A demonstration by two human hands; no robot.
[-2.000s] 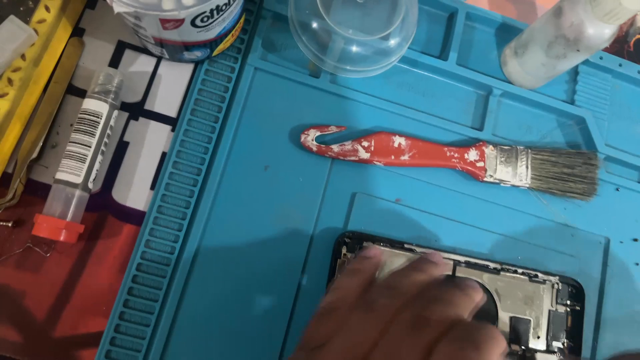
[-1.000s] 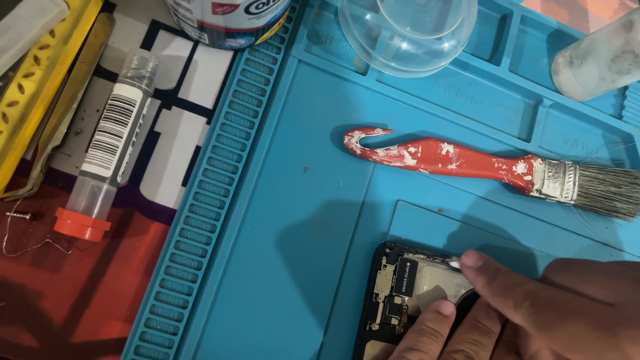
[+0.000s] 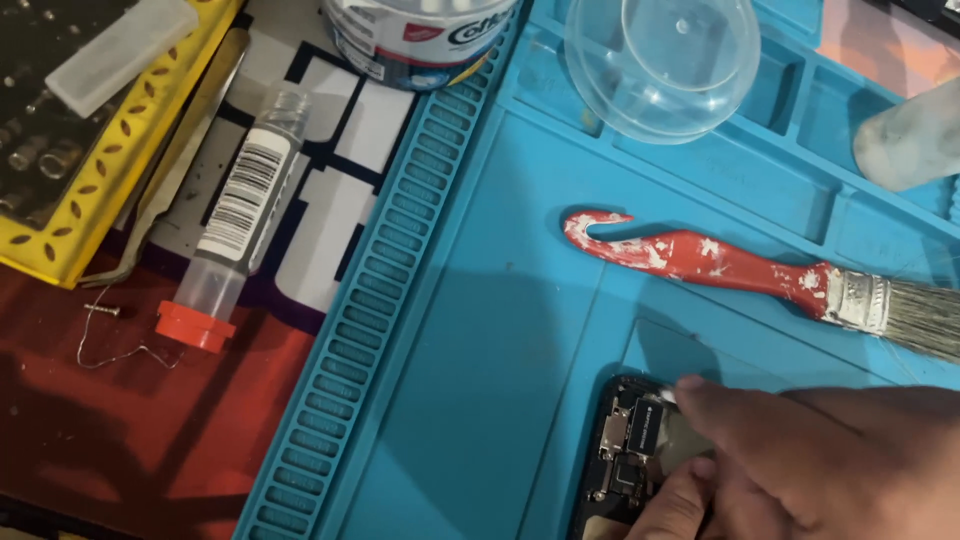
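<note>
An opened smartphone (image 3: 628, 435) with bared inner parts lies at the lower right, partly under both hands. My right hand (image 3: 832, 450) comes in from the right, its fingers closed on a small white-tipped piece (image 3: 666, 394) at the phone's top edge; the rest of that piece is hidden. Below it, a fingertip of my left hand (image 3: 679, 499) rests on the phone; most of this hand is out of view or covered. Beyond the phone lies a paint-stained red brush (image 3: 712, 259) with grey bristles.
The phone and brush lie on a blue silicone work mat (image 3: 480, 322). A cotton swab tub (image 3: 420, 37), a clear plastic dish (image 3: 664, 67) and a whitish bottle (image 3: 911, 139) stand behind. Left are a capped tube (image 3: 240, 202), tweezers (image 3: 180, 142), a yellow tray (image 3: 120, 157) and a screw (image 3: 102, 309).
Two seconds ago a hand covered the middle of the phone; now fingers are at its upper left corner, with a white tip showing. The view has shifted.
</note>
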